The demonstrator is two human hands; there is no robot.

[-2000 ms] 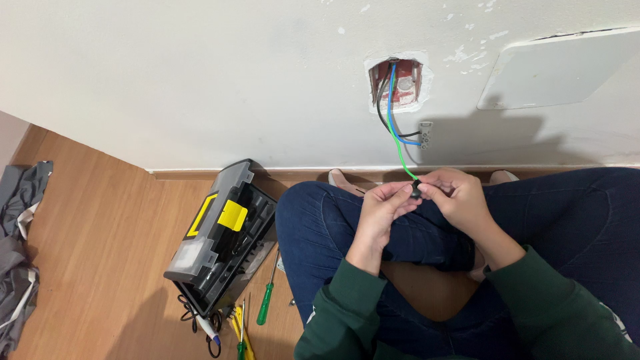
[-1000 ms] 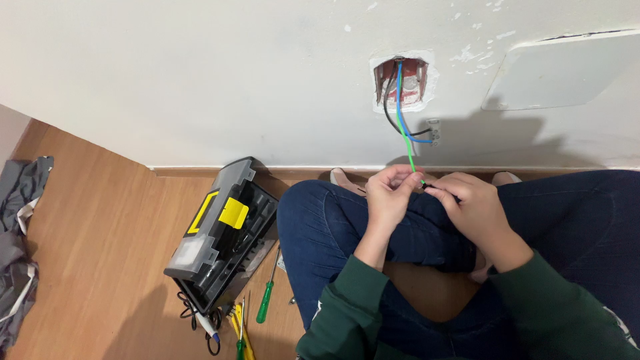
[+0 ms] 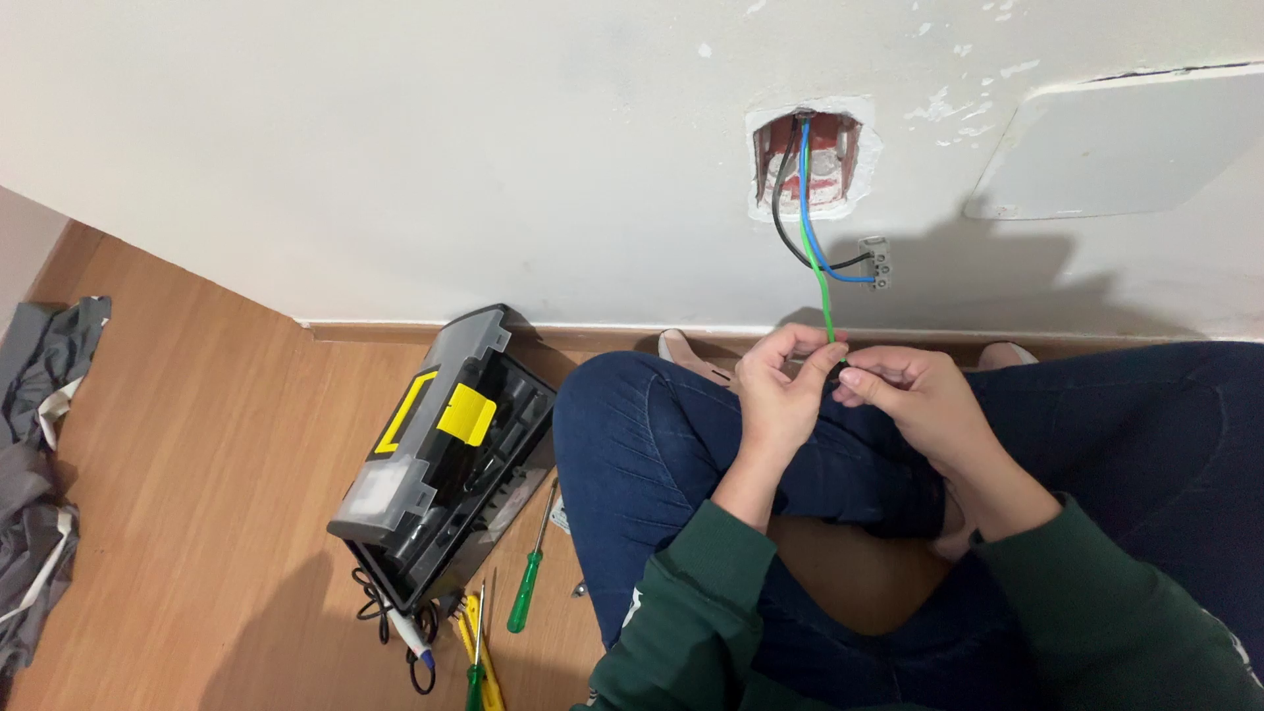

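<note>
A green insulated wire runs from the red wall box down to my hands. My left hand pinches it near its lower end between thumb and fingers. Close against it, my right hand has thumb and fingertips together at the wire's tip, where a small dark bit shows; what the fingers hold there is mostly hidden. Left of the green wire, a black wire and a blue wire curve out of the box and end in a grey socket module hanging against the wall.
An open toolbox stands on the wooden floor to the left. Beside it lie green-handled screwdrivers, a yellow-handled tool and a corded tool. Grey cloth lies at far left. A blank cover plate is on the wall.
My hands remain at the green wire's end. The dark piece seen between them earlier is now mostly hidden, and my right fingers have shifted their grip.
</note>
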